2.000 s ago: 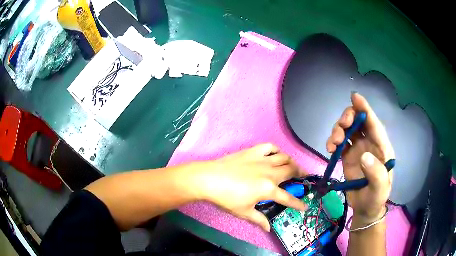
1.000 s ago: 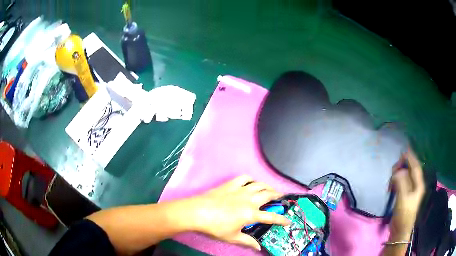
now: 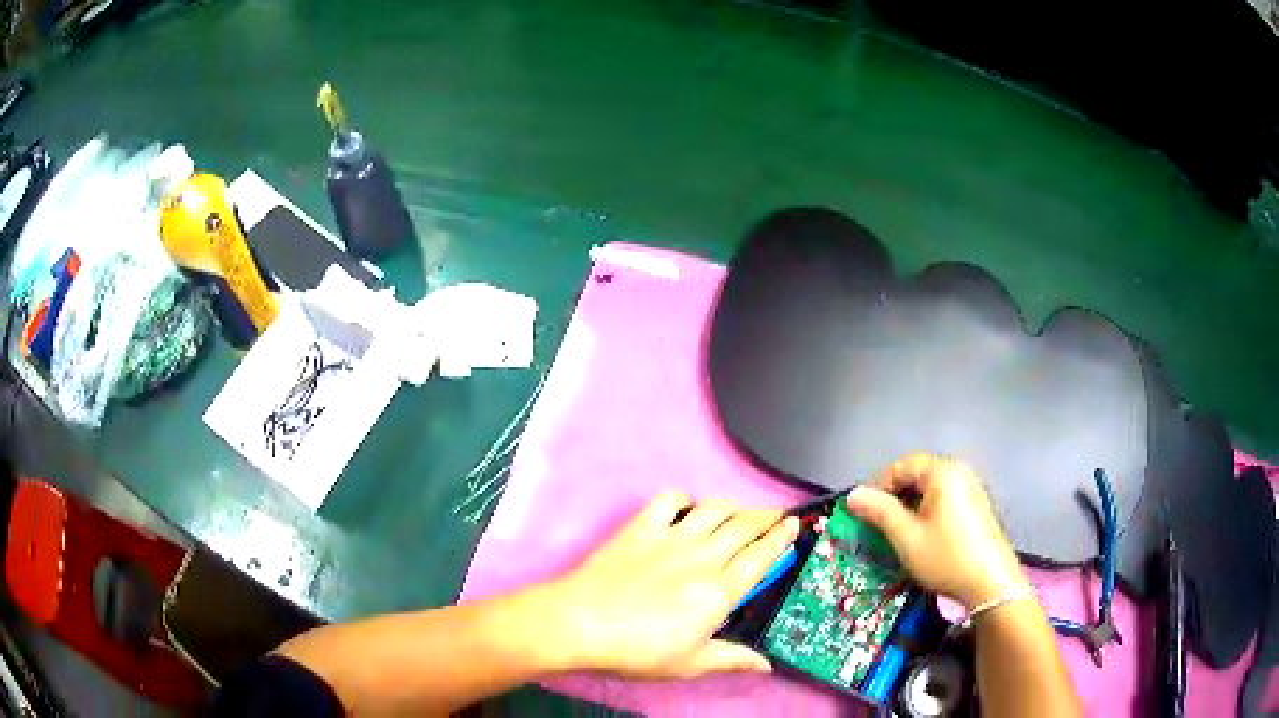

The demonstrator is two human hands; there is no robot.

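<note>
The black control unit housing [image 3: 755, 617] lies open on the pink mat [image 3: 561, 463], its electronics facing up. Inside are a green circuit board [image 3: 839, 606], thin red and black wires, blue cells [image 3: 898, 656] on both sides and a round speaker [image 3: 931, 690] at the lower end. My left hand [image 3: 666, 582] lies over the housing's left side, fingers on its edge. My right hand [image 3: 933, 526] has its thumb and fingers together at the board's upper end; they hide what they touch. The blue-handled cutters [image 3: 1105, 575] lie right of my right hand.
The black-grey drum pad [image 3: 940, 379] lies behind the housing. At left are an open white box [image 3: 302, 414] with dark pieces, a yellow bottle [image 3: 218, 246], a dark bottle [image 3: 368, 204], plastic bags [image 3: 119, 302] and thin strands [image 3: 505, 456]. A red stool [image 3: 84, 589] stands lower left.
My right hand has put the cutters down at the right and come back to the housing's upper end. The speaker at the lower end now shows. My left hand stays on the housing.
</note>
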